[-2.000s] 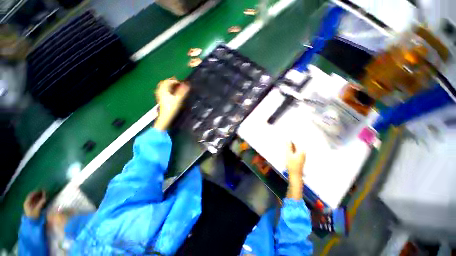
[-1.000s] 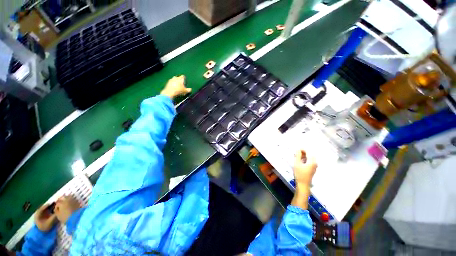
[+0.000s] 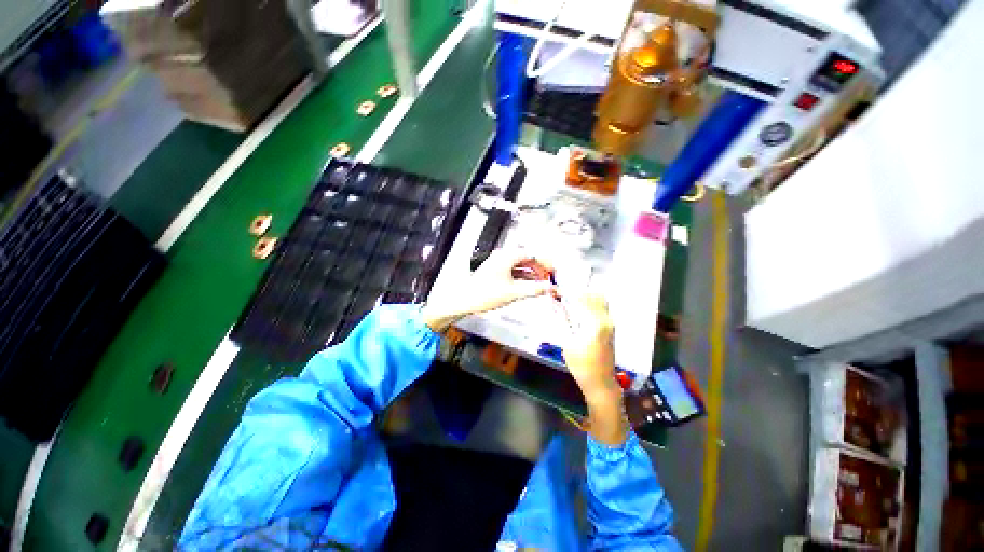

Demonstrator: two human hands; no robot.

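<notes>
My left hand (image 3: 480, 293) and my right hand (image 3: 588, 332) meet over the front of the white machine base (image 3: 507, 327). A small reddish-brown part (image 3: 531, 270) shows at the fingertips of my left hand. My right fingertips are beside it; whether they also grip something is too blurred to tell. The grey fixture (image 3: 572, 226) lies just behind my hands. An orange-brown block (image 3: 593, 170) stands behind the fixture, under the gold press head (image 3: 639, 92).
A black blister tray (image 3: 351, 253) lies left of the base. Copper-coloured parts (image 3: 262, 225) and dark modules (image 3: 132, 453) lie on the green belt (image 3: 205, 291). Blue columns (image 3: 510, 97) flank the head. A keypad device (image 3: 666, 397) is at front right.
My left hand has moved from over the belt to the machine base, beside my right hand, with a small part at its fingers. The view has turned right; the neighbour's hands are out of view.
</notes>
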